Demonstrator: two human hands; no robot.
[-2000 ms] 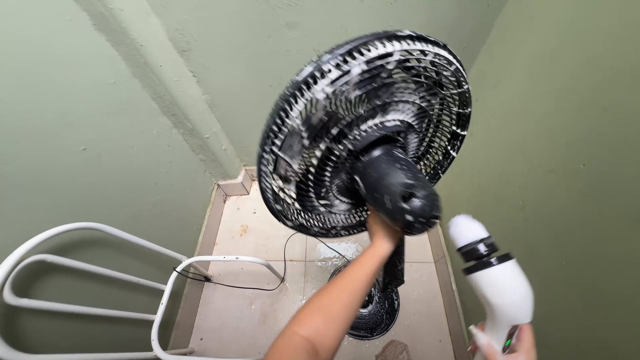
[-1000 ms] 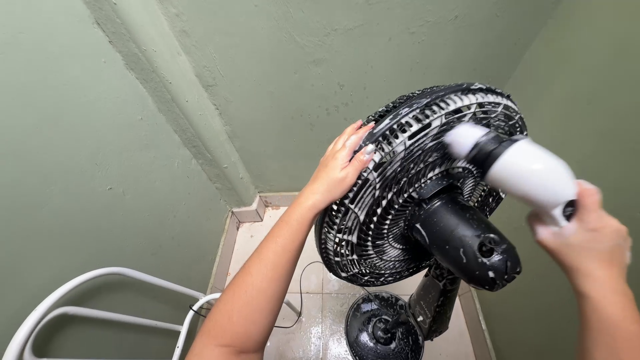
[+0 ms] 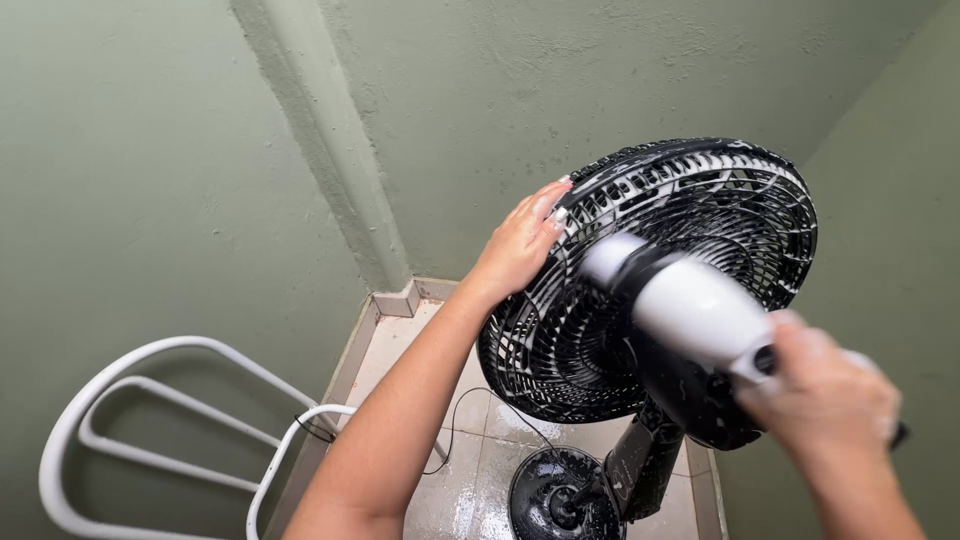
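A black electric fan stands tilted on its round base (image 3: 564, 495), its rear grille (image 3: 720, 202) streaked with white foam. My left hand (image 3: 521, 244) grips the grille's upper left rim, fingers over the edge. In my right hand (image 3: 825, 382) is a white handheld electric scrubber (image 3: 701, 307) with a black collar. Its white brush head (image 3: 611, 257) lies at the back of the grille, left of the fan's motor housing (image 3: 694, 397), and is blurred. The scrubber hides part of the grille and housing.
A white tubular metal chair frame (image 3: 199, 341) stands at the lower left. A thin black cord (image 3: 457, 401) runs from the chair across the wet tiled floor (image 3: 469, 465) to the fan base. Green walls (image 3: 187, 165) meet in a corner around the fan.
Two seconds ago my left hand held the fan near its motor housing; it is now on the grille's rim. The scrubber has gone from beside the fan to the grille.
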